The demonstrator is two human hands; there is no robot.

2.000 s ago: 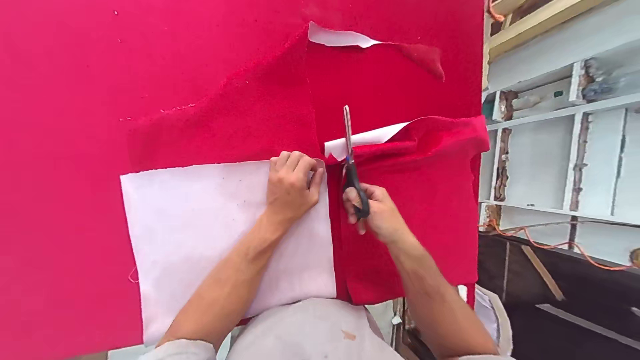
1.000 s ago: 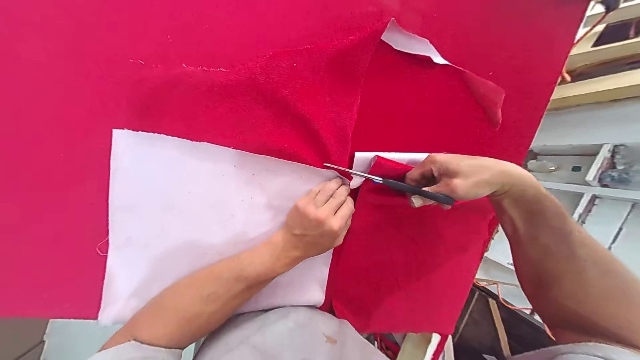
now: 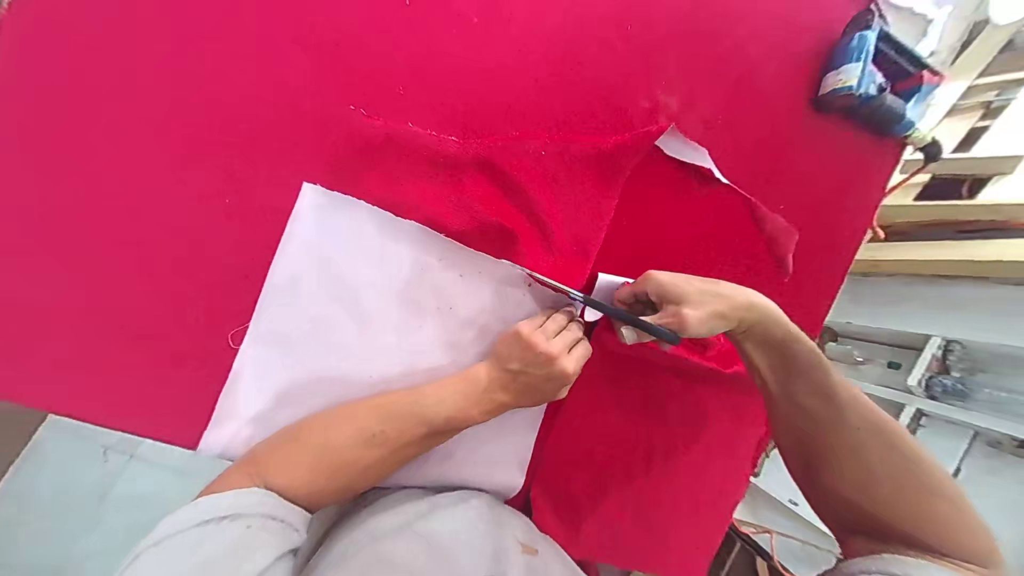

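My right hand (image 3: pixel 696 308) grips the dark handles of a pair of scissors (image 3: pixel 624 316). The blades point to the upper left and lie along the upper edge of a white fabric piece (image 3: pixel 384 304), where it meets red fabric (image 3: pixel 512 200). Just below the blades, my left hand (image 3: pixel 544 356) pinches the white piece near its upper right corner; the fingertips are partly hidden. Right of the left hand lies another red fabric panel (image 3: pixel 640 456), with a small white fold (image 3: pixel 612 288) of its underside showing beside the scissors.
The work surface is covered in red (image 3: pixel 160 160). A blue and black tool or case (image 3: pixel 864 76), too blurred to name, sits at its upper right edge near an orange cord (image 3: pixel 878 228). White shelving (image 3: pixel 880 360) stands beyond the right edge. A turned-up fabric corner (image 3: pixel 688 152) shows its white side.
The scissors have swung from pointing up to pointing to the upper left, with the blades now at the white piece's edge. The view has shifted and turned, bringing the blue and black object into sight.
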